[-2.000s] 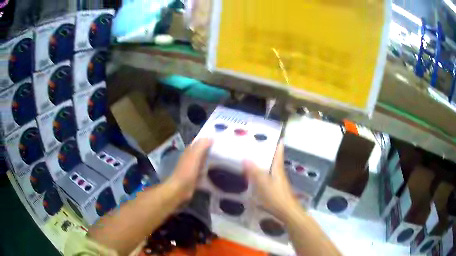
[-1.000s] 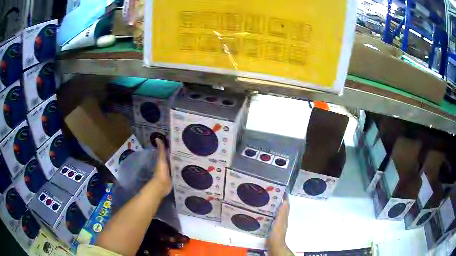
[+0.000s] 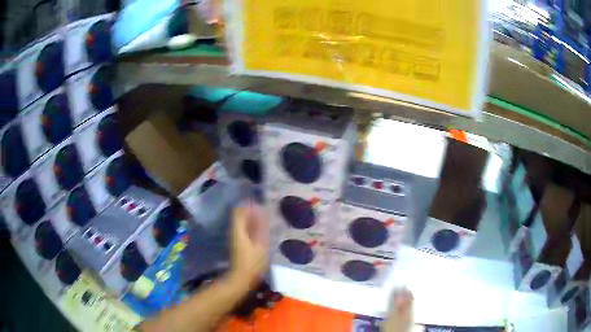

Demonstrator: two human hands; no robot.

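My left hand (image 3: 249, 243) is raised at the left side of a stack of closed retail boxes (image 3: 301, 165); it is blurred and I see nothing held in it. I cannot tell whether it touches the boxes. My right hand (image 3: 399, 311) is at the bottom edge, partly cut off, in front of a shorter stack of closed boxes (image 3: 368, 230). It holds nothing visible. The grey cable bag (image 3: 217, 224) lies left of my left hand, with dark cables (image 3: 267, 297) at its mouth. The orange mat (image 3: 295, 316) lies below.
A tall block of finished boxes (image 3: 57, 120) stands at left. An open retail box (image 3: 447, 237) stands right of the stacks, and more open boxes (image 3: 541, 275) stand farther right. A shelf (image 3: 194, 68) with a yellow panel (image 3: 363, 48) hangs over the bench.
The box held in both hands two seconds ago is released, and the left stack now stands three high. Since then my hands have dropped lower, and the view has shifted.
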